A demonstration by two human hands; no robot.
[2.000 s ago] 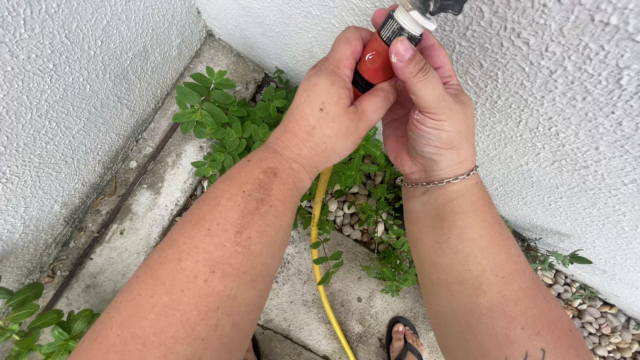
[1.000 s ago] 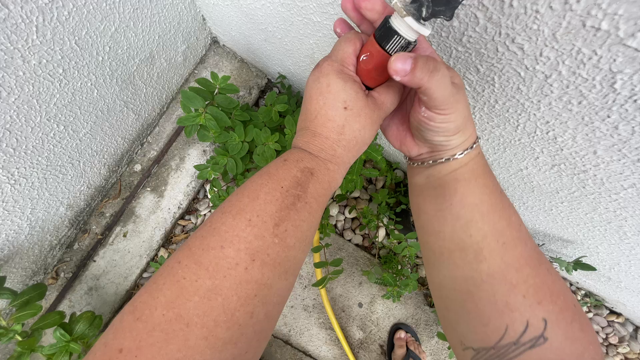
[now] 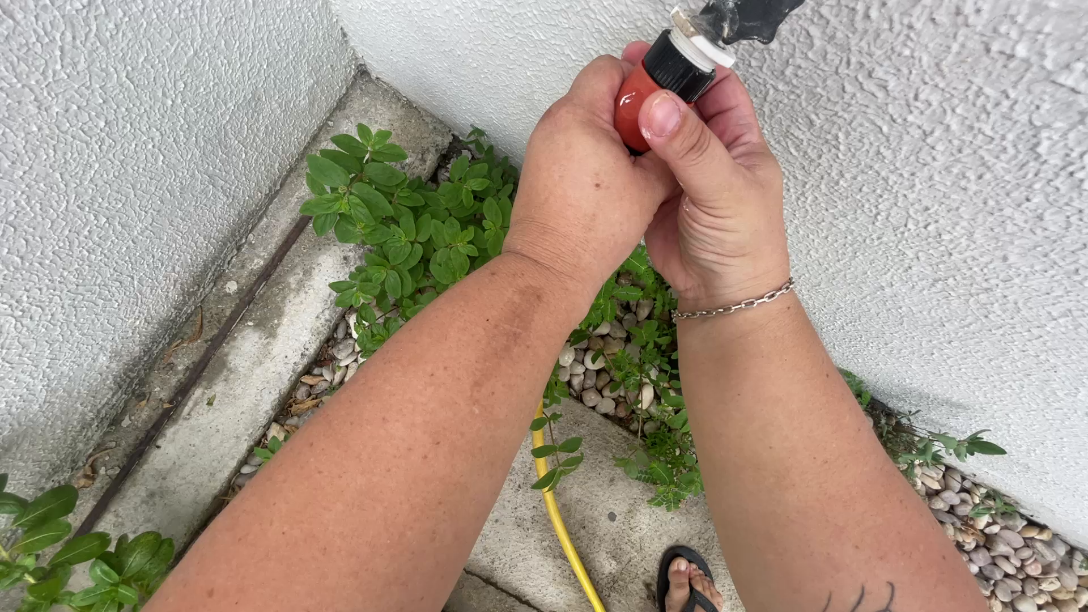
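Near the top centre, an orange and black hose connector [image 3: 636,106] sits against a white threaded collar under an outdoor tap with a black handle [image 3: 752,19]. My left hand [image 3: 591,170] is wrapped around the connector from the left. My right hand [image 3: 722,178] grips it from the right, its thumb on the orange body and its fingers behind. A yellow garden hose [image 3: 557,518] runs down below my wrists; its upper end is hidden by my hands and the plants.
Textured white walls [image 3: 918,221] meet in a corner behind leafy green plants [image 3: 399,212]. Pebbles [image 3: 595,374] lie around the stems, beside concrete slabs [image 3: 527,544]. A foot in a black flip-flop [image 3: 687,582] stands at the bottom. More leaves [image 3: 51,544] reach in at lower left.
Some fingers of my right hand, raised beside the collar one second ago, are now lower behind the connector. Both hands have stayed at the connector throughout.
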